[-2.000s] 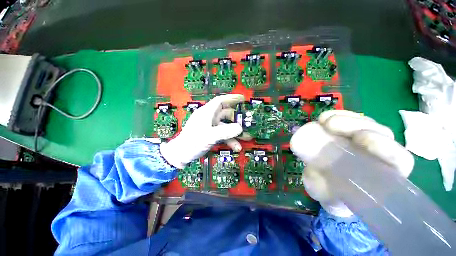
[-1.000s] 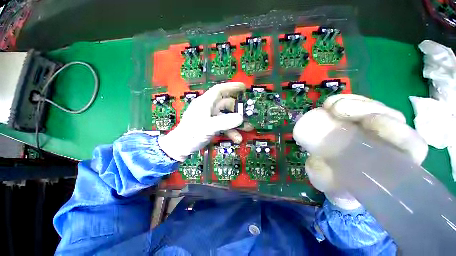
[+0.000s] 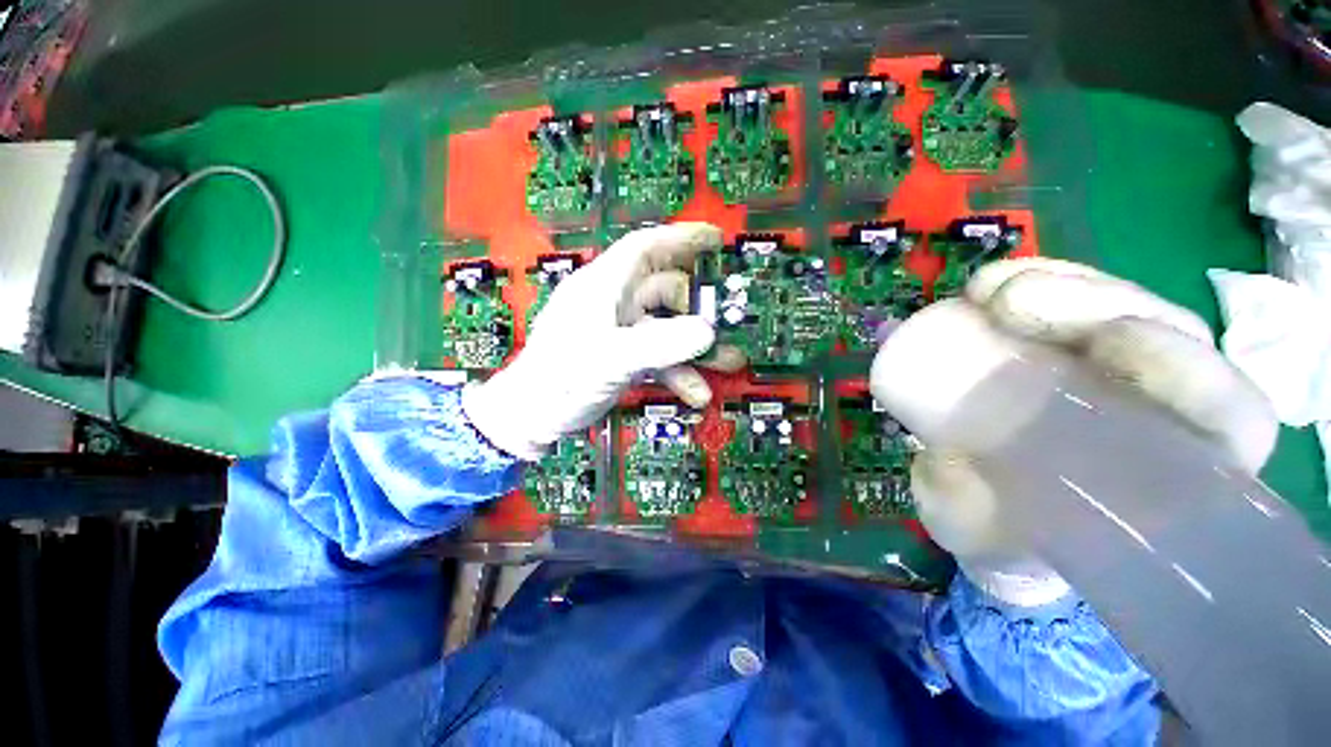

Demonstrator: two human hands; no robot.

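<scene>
My left hand, in a white glove, holds a green circuit board by its black end, above the middle of the tray. My right hand, also in a white glove, grips a thick translucent glue syringe that runs to the lower right corner. The purplish needle points left at the held board's right side. Whether it touches cannot be told. The clear blister tray holds rows of similar boards over a red liner. My hands hide some pockets.
A light-topped controller box with a looped grey cable stands at left on the green bench. Crumpled white cloth lies at right. A dark conveyor belt runs along the back, with red-and-green items at both upper corners.
The view has shifted, so the tray sits higher in the picture. My right hand and syringe have moved slightly right of the held board. Both hands keep their holds.
</scene>
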